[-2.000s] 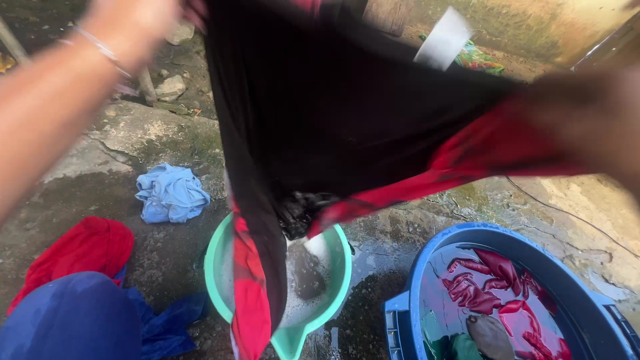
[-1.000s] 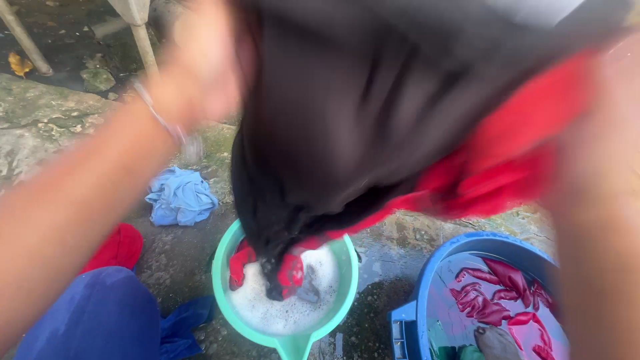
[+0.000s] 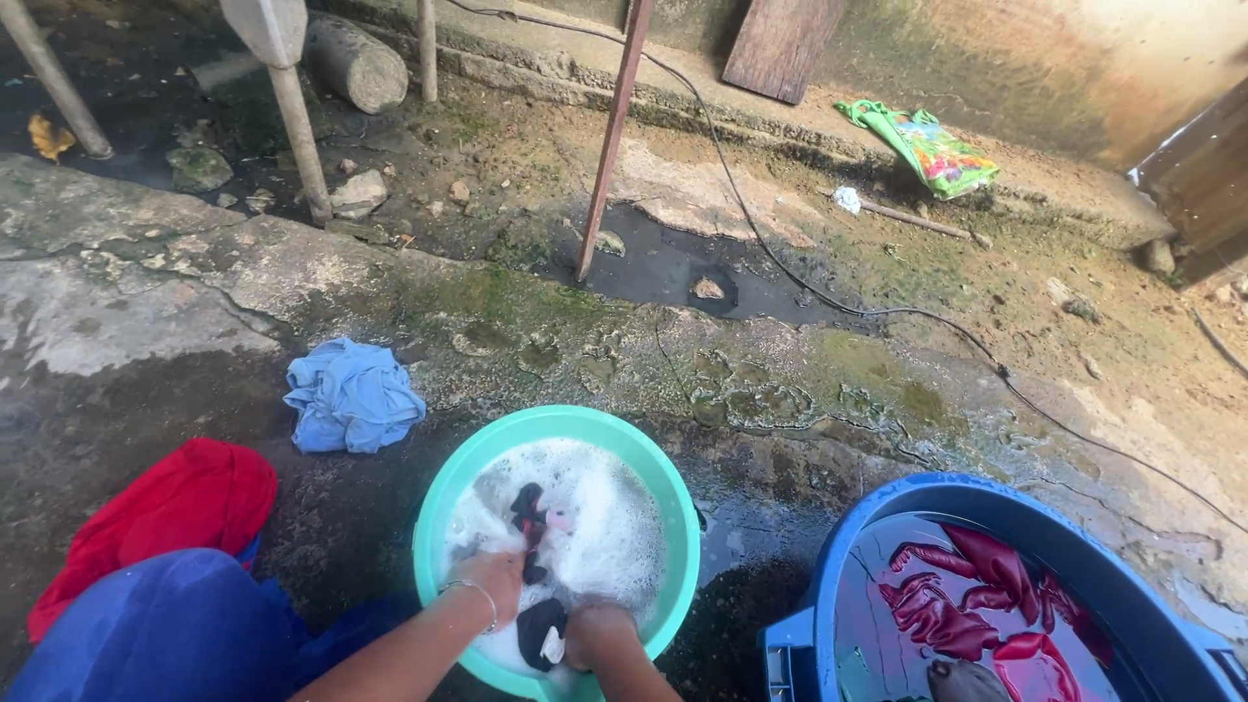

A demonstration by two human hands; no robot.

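A mint-green plastic basin (image 3: 682, 546) holds sudsy water and a black and red garment (image 3: 539, 624), mostly sunk under foam. My left hand (image 3: 490, 585), with a thin bracelet at its wrist, is down in the suds at the basin's left, beside a dark piece of the cloth. Close to it, my right hand (image 3: 597, 624) is partly under the foam, next to the black part of the garment. The fingers of both hands are hidden, so their grip cannot be made out. To the right stands a blue plastic tub (image 3: 829, 575) with dark red clothes (image 3: 951, 604) in water.
A crumpled light blue cloth (image 3: 353, 395) lies on the wet concrete, and a red cloth (image 3: 185, 502) is beside my blue-clad knee (image 3: 146, 634). Farther off are a thin metal post (image 3: 614, 141), a black cable (image 3: 741, 195), a concrete cylinder (image 3: 361, 63) and a green bag (image 3: 926, 151).
The black and red garment, held up and spread over the basin two seconds ago, has come down into the suds. Both hands have lowered with it into the basin.
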